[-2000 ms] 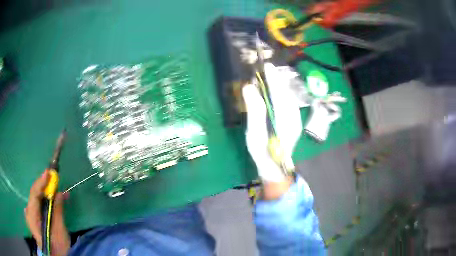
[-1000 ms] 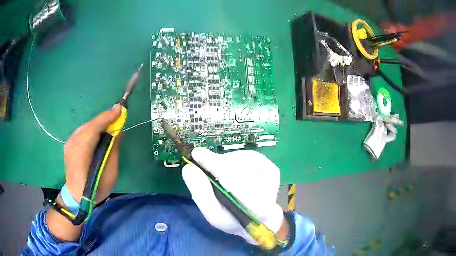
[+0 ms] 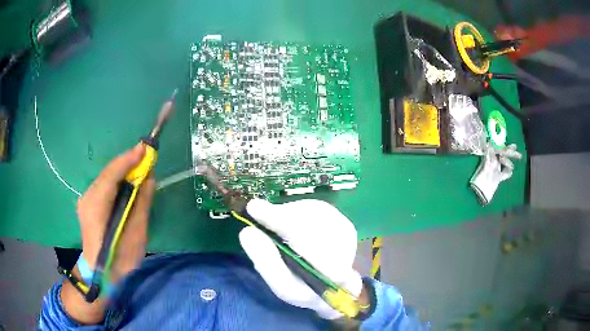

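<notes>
The green circuit board [image 3: 294,110] lies on the green mat, its upper face crowded with tiny silver-white parts. My bare left hand [image 3: 113,213] holds a black-and-yellow soldering iron [image 3: 141,167], its tip pointing up, left of the board and off it. Thin solder wire [image 3: 176,176] runs from my left hand to the board's lower left part. My white-gloved right hand [image 3: 304,252] holds a second soldering iron [image 3: 294,258], its tip at the board's lower left part, by the wire's end. Whether tip and wire touch is too small to tell.
A solder spool [image 3: 55,27] stands at the upper left. Right of the board is a black iron stand [image 3: 396,77] with a yellow sponge [image 3: 421,123] and a yellow ring [image 3: 471,48]. Beside it lie a plastic bag [image 3: 464,119], a green-and-white ring [image 3: 497,128] and a crumpled glove [image 3: 493,173].
My right hand has moved from over the iron stand to the board, bringing its iron's tip there. My left hand has come nearer the board, then shifted slightly down and left in the last second.
</notes>
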